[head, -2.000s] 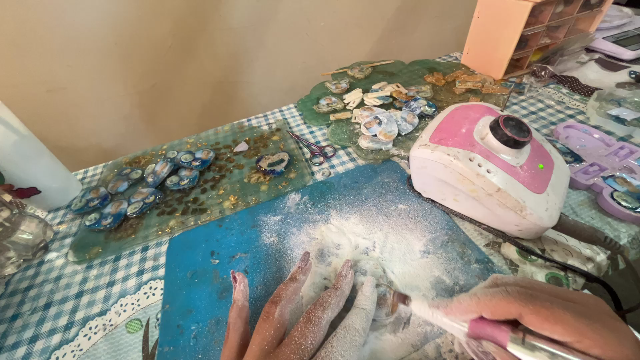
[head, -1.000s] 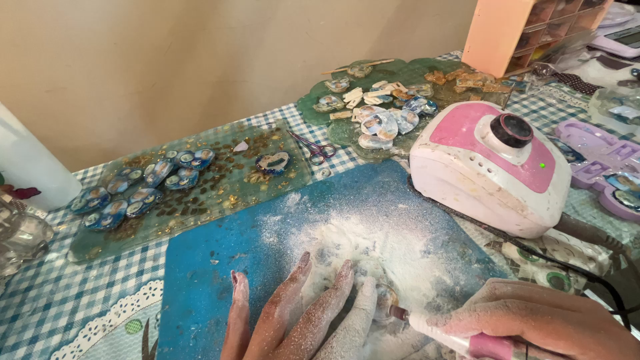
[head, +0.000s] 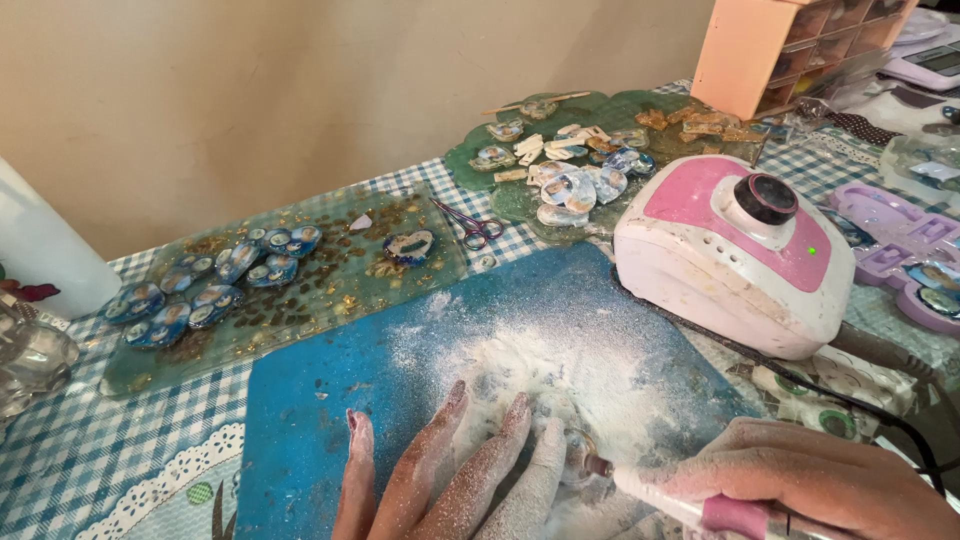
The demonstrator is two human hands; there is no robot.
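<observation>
My right hand (head: 810, 480) grips the pink and white handpiece of a rotary nail drill (head: 705, 510). Its dark sanding bit meets the edge of a small clear resin piece (head: 576, 456) lying in white dust on a blue mat (head: 322, 375). Dust-coated fingers of my left hand (head: 457, 480) press down beside the piece, spread over the mat; its thumb is not clearly visible. The pink and white drill control box (head: 735, 247), with a black knob and a lit green light, stands behind my right hand.
Glossy blue resin pieces (head: 214, 281) and a heart-shaped one (head: 409, 246) lie on a green resin sheet (head: 360, 292), near small scissors (head: 472, 225). Dusty pieces (head: 577, 187) sit farther back. A peach drawer unit (head: 742, 56), lilac mold (head: 885, 232) and white cylinder (head: 49, 240) stand around; a black cable (head: 795, 375) runs at right.
The handpiece and my right hand have shifted, with the handle's angle altered since two seconds ago. My left hand stays in nearly the same place.
</observation>
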